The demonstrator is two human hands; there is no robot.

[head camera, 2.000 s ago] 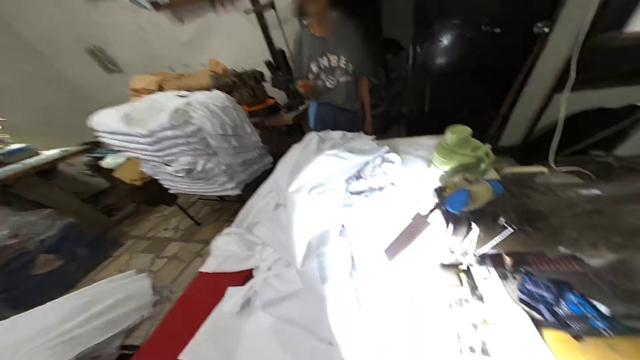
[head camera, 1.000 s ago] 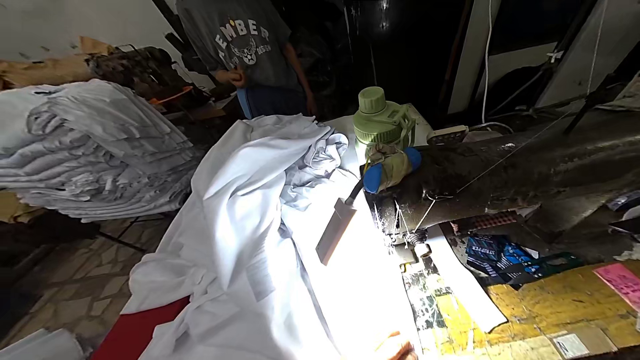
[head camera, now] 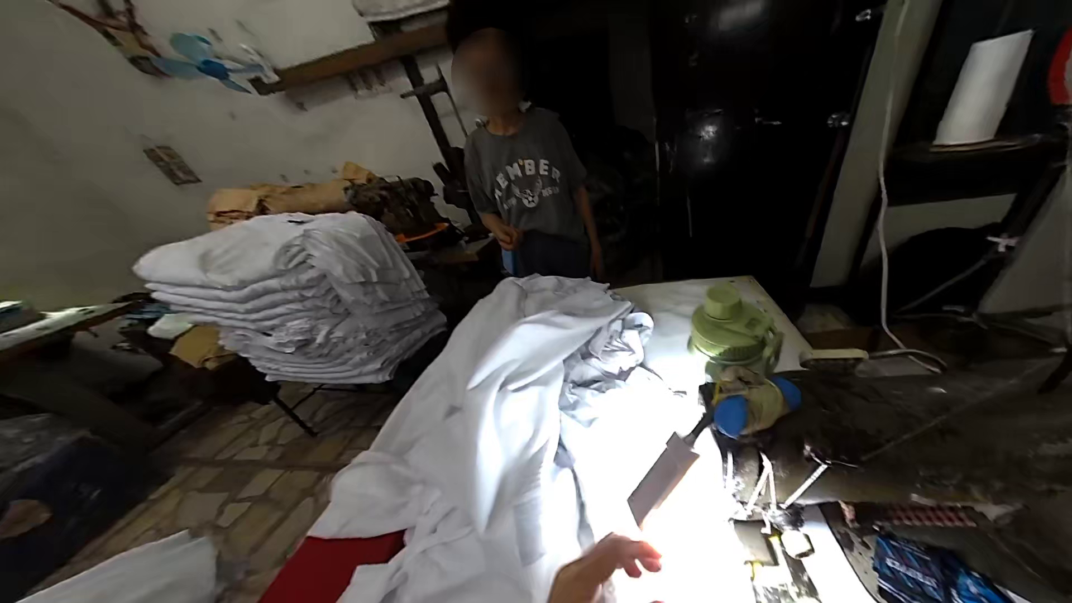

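My left hand (head camera: 605, 571) rises from the bottom edge over the brightly lit white cloth (head camera: 494, 419), fingers apart and nothing visible between them. Just above the fingertips is a flat brown rectangular piece (head camera: 663, 479), attached by a dark arm near a blue roll (head camera: 756, 405) wrapped in tan material. To the right of the hand lie the needle area and metal parts of a sewing machine (head camera: 775, 536). Its dark body (head camera: 938, 427) runs off to the right. My right hand does not show.
A green jug (head camera: 733, 331) stands at the table's far end. Left, folded white cloths (head camera: 293, 293) are stacked on a stand. A person (head camera: 532, 184) stands beyond the table. Red fabric (head camera: 335, 565) lies at the near left, and blue packets (head camera: 930, 569) lie at the lower right.
My left hand has come further into view from the bottom edge; a second ago only fingertips showed there. The view has swung left and up.
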